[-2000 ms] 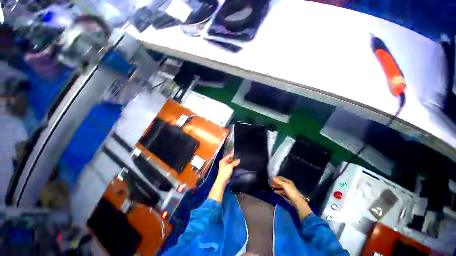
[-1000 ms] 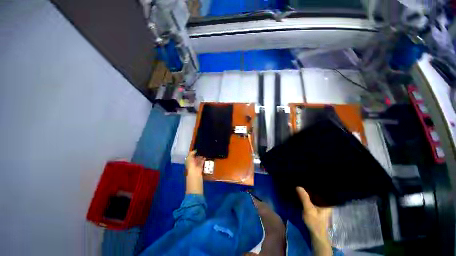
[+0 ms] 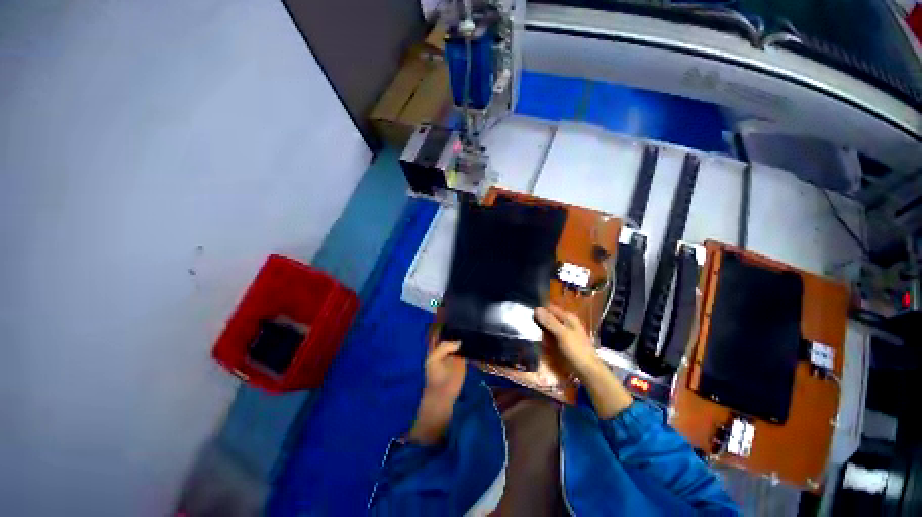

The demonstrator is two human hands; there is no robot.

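Note:
A glossy black plastic panel (image 3: pixel 502 278) is held over the left orange fixture plate (image 3: pixel 596 234). My left hand (image 3: pixel 442 376) grips its near left corner. My right hand (image 3: pixel 569 341) holds its right edge near the front. A white clamp block (image 3: pixel 574 274) shows just right of the panel. Whether the panel rests on the plate or is just above it, I cannot tell. Another black panel (image 3: pixel 750 333) lies on the right orange fixture plate (image 3: pixel 824 404), with white clamp blocks beside it.
A blue machine head (image 3: pixel 471 71) and a small metal box (image 3: pixel 429 160) stand behind the left plate. Black cable chains (image 3: pixel 667 273) run between the plates. A red bin (image 3: pixel 326 338) with a dark item inside is on the floor at left, near the white wall (image 3: pixel 152 202).
The view has shifted right, bringing the left plate to the middle. Both hands now hold one panel over that plate; before, my left hand was at the plate's panel and my right held another.

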